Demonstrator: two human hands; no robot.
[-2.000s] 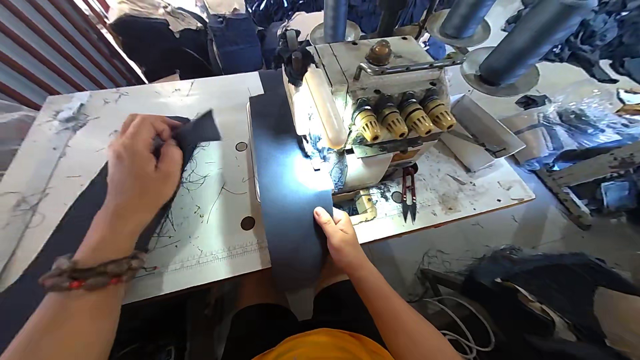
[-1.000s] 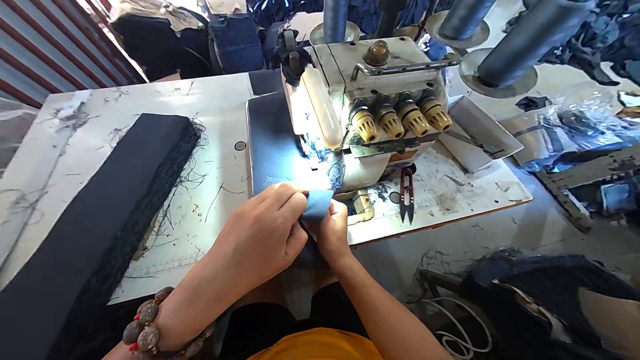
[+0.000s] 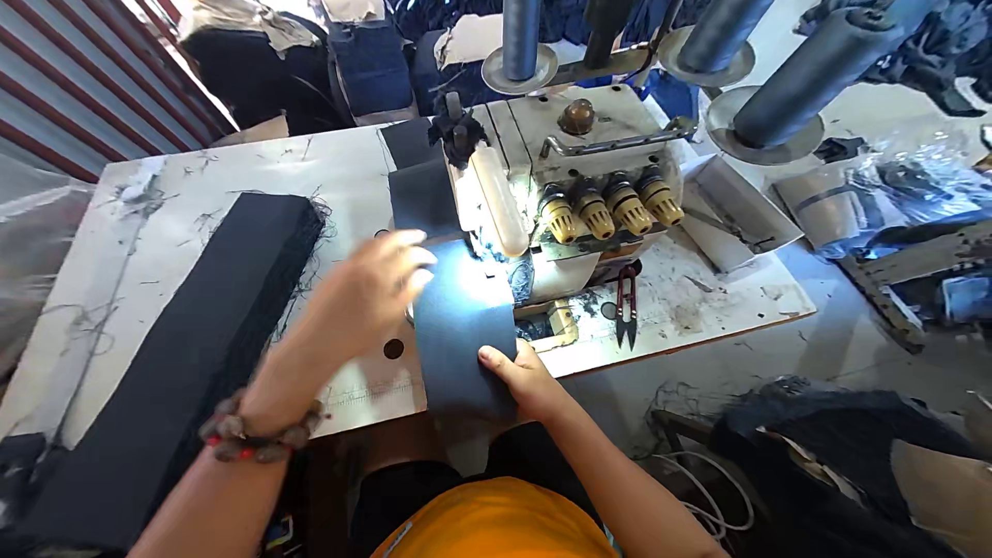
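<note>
A dark blue fabric strip lies under the lit needle area of an overlock sewing machine and hangs over the table's front edge. My right hand grips its right edge near the front, thumb on top. My left hand, somewhat blurred, is over the strip's left edge with fingers apart; whether it touches the cloth I cannot tell. Behind it, more dark cloth lies beside the machine's presser area. A long stack of dark fabric pieces with frayed edges rests on the table to the left.
Red-handled thread snips lie on the white table right of the machine. Beyond them is an open white box. Thread cones stand on the machine's far side. A dark fabric heap sits low at the right.
My left hand was beside my right at the strip's front end one second ago; it has moved left and away from me. The strip now lies flatter, with my right hand still on its edge.
</note>
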